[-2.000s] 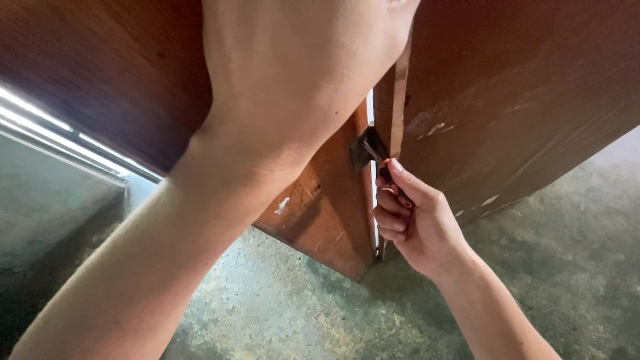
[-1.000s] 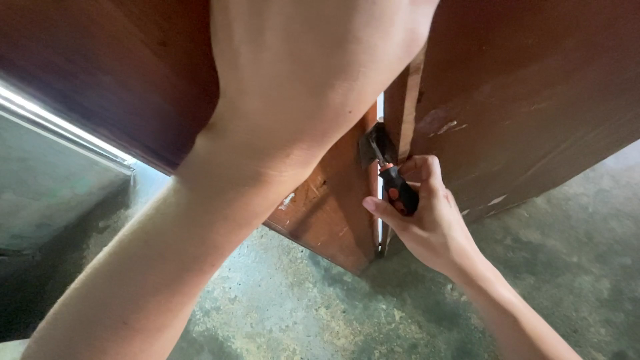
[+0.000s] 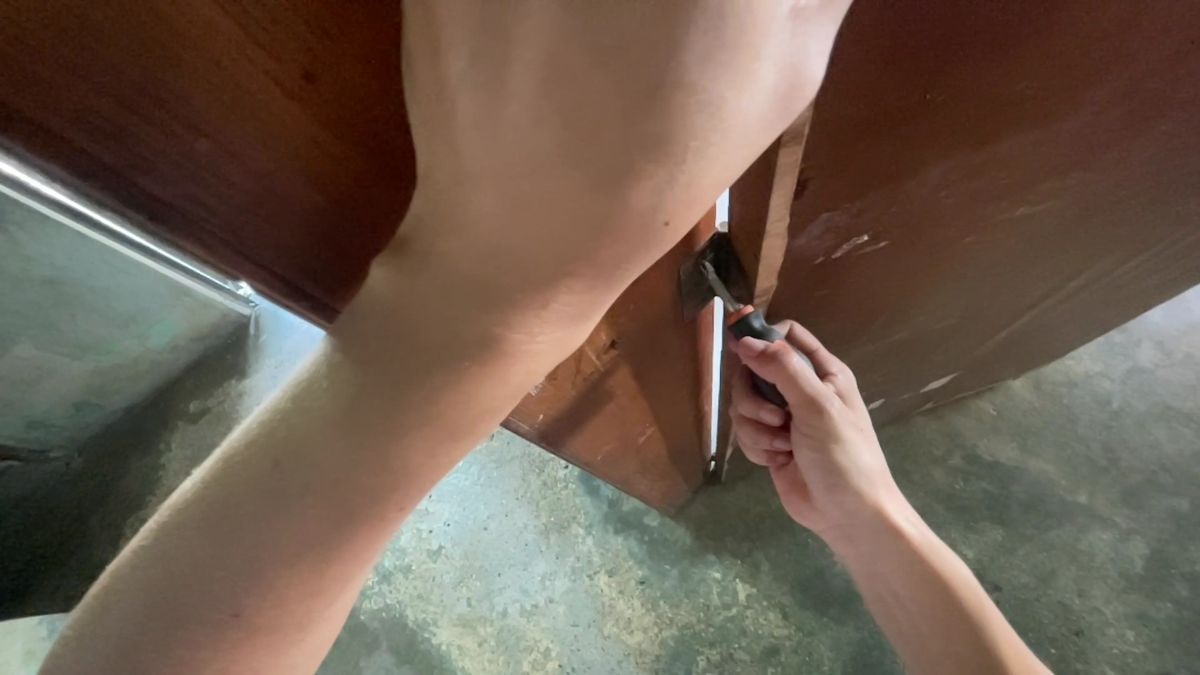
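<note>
My right hand (image 3: pixel 811 427) is closed around the black and red handle of a screwdriver (image 3: pixel 767 354). The screwdriver's shaft points up and left, its tip at a dark metal hinge (image 3: pixel 710 274) that spans the narrow gap between two reddish-brown wooden panels. My left hand (image 3: pixel 628 103) reaches across the upper middle, close to the camera, over the left wooden panel (image 3: pixel 647 403). Its fingers lie beyond the top edge of the view, so what they hold or touch is hidden. The right wooden panel (image 3: pixel 984 187) stands beside the hinge and has scuffed patches.
A worn, mottled concrete floor (image 3: pixel 562 572) lies below the panels. At the left, a pale greenish surface (image 3: pixel 103 328) borders a bright strip along the dark wood's lower edge. Light shows through the gap below the hinge.
My right hand has changed its grip on the screwdriver handle: one second ago the fingers were more spread, and now they wrap around it. The left arm stays across the panel.
</note>
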